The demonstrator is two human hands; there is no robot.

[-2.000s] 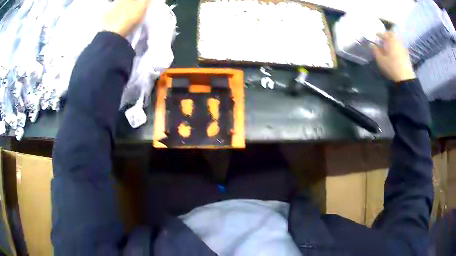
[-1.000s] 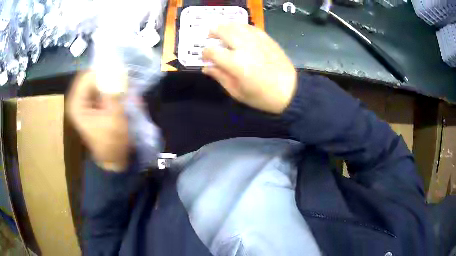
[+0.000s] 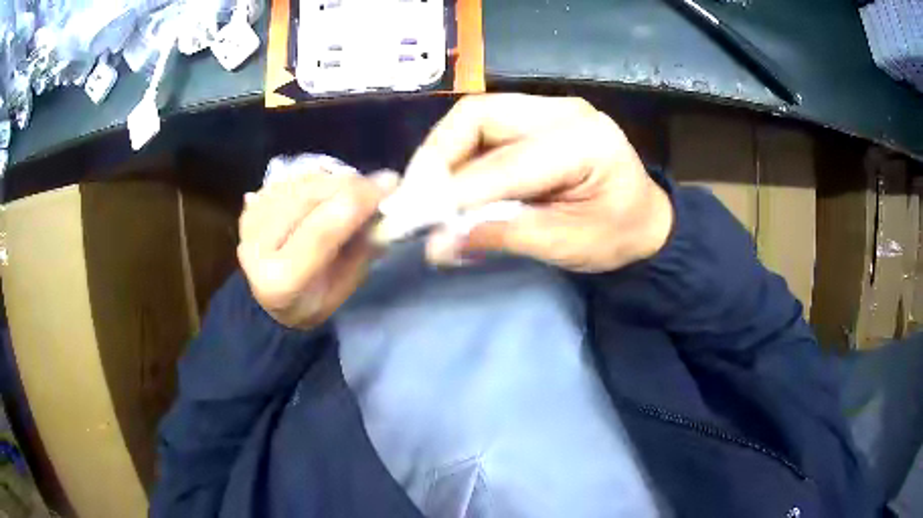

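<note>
My left hand and my right hand are close together over my lap. Both grip a white cord end between their fingertips; it is blurred and mostly hidden by the fingers. Some clear plastic shows above my left hand. A white socket housing with dark slots lies in the orange fixture at the top of the view, cut off by the edge. Neither hand touches the housing.
Bagged white cords lie at the bench's left, some ends hanging over its edge. A black-gripped tool lies on the dark bench at right. Ribbed white housings are at the far right. Cartons stand below the bench.
My right hand has left the housing in the fixture and come to my left hand at the cord end. My left hand has moved right. Earlier, my right hand was at the stacked housings.
</note>
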